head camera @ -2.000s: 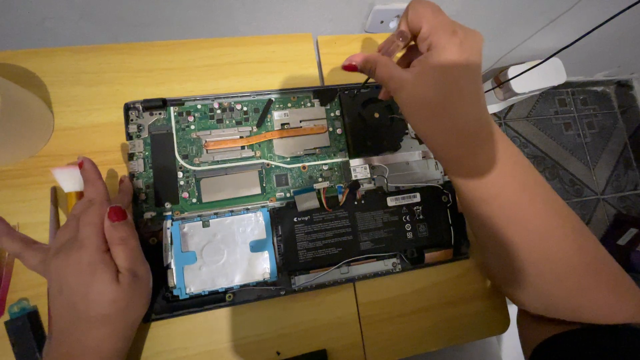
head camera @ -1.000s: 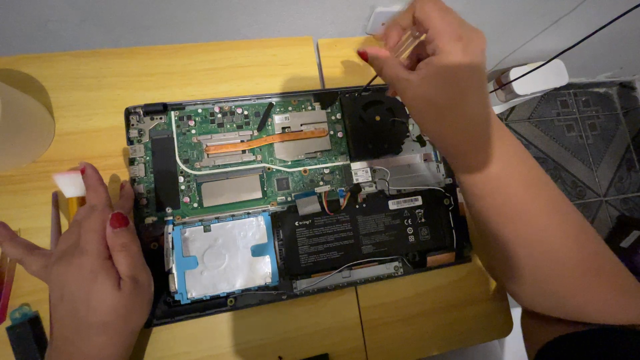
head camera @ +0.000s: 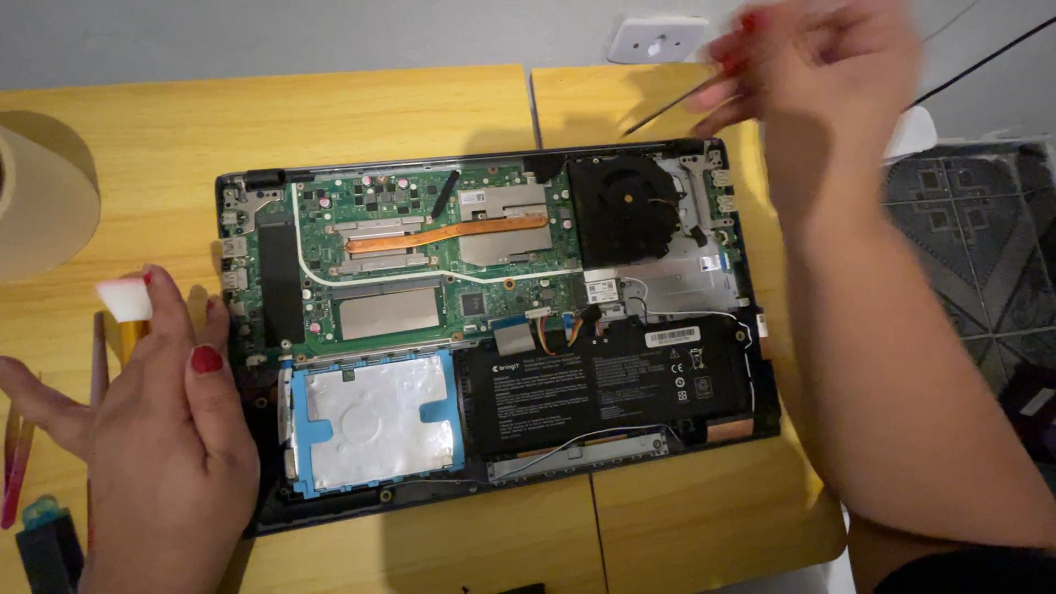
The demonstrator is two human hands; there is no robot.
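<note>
An opened laptop base (head camera: 763, 404) lies on a wooden table, showing its green motherboard (head camera: 371, 194), copper heat pipe (head camera: 445, 235), black cooling fan (head camera: 623, 206), battery (head camera: 610, 379) and a drive (head camera: 371, 425) in a blue-edged bracket. My left hand (head camera: 173, 421) rests at the laptop's left edge, fingers spread; a small white-tipped item (head camera: 125, 300) with a yellow stem shows by its index finger, and whether it is held cannot be told. Blurred by motion, my right hand (head camera: 808, 74) grips a thin dark-shafted tool (head camera: 664, 113), likely a screwdriver, above the laptop's back right corner.
Pink tweezers (head camera: 16, 470) and a dark object with a teal top (head camera: 49, 544) lie at the left. A pale round container (head camera: 41, 198) stands at the back left. Behind the table, a white outlet plate (head camera: 657, 40) is on the wall. Seams cross the tabletop.
My right hand has moved away from the fan with the thin tool, up past the laptop's back edge. My left hand has stayed by the laptop's left side.
</note>
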